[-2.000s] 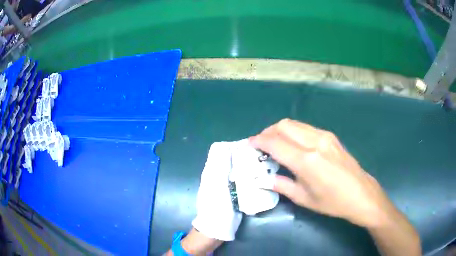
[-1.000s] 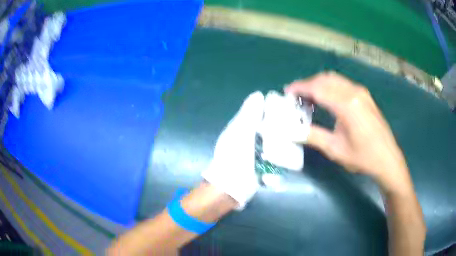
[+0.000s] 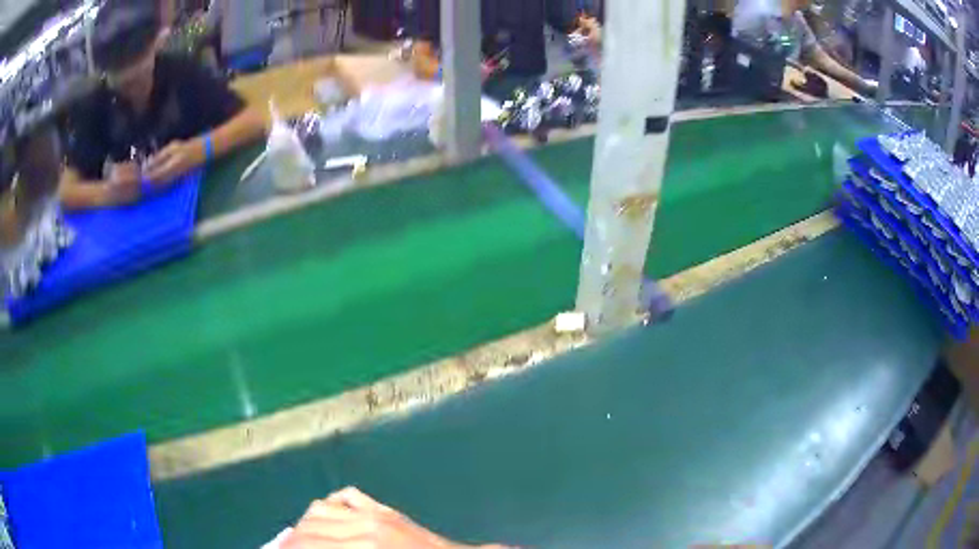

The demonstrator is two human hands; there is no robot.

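Note:
My bare right hand [image 3: 360, 525] shows at the bottom edge, cut off so that only its back and knuckles are in view. Its fingertips and anything in them are hidden. A small white sliver [image 3: 277, 539] shows beside it; I cannot tell whether it is glove or white housing. My left hand is not otherwise visible. The dark green mat [image 3: 644, 429] lies in front of me, and a blue sheet [image 3: 86, 493] lies at the lower left.
A green belt [image 3: 344, 311] with a pale edge rail [image 3: 429, 377] runs across. A post [image 3: 633, 161] stands at the rail, a small white block [image 3: 570, 321] beside it. Stacked blue pads with white parts [image 3: 912, 225] stand right. A person [image 3: 161, 107] works across the belt.
The view has swung up and to the right. The held white housing has left view, and my right hand is now at the bottom edge. The post, far workers and right-hand stack have appeared.

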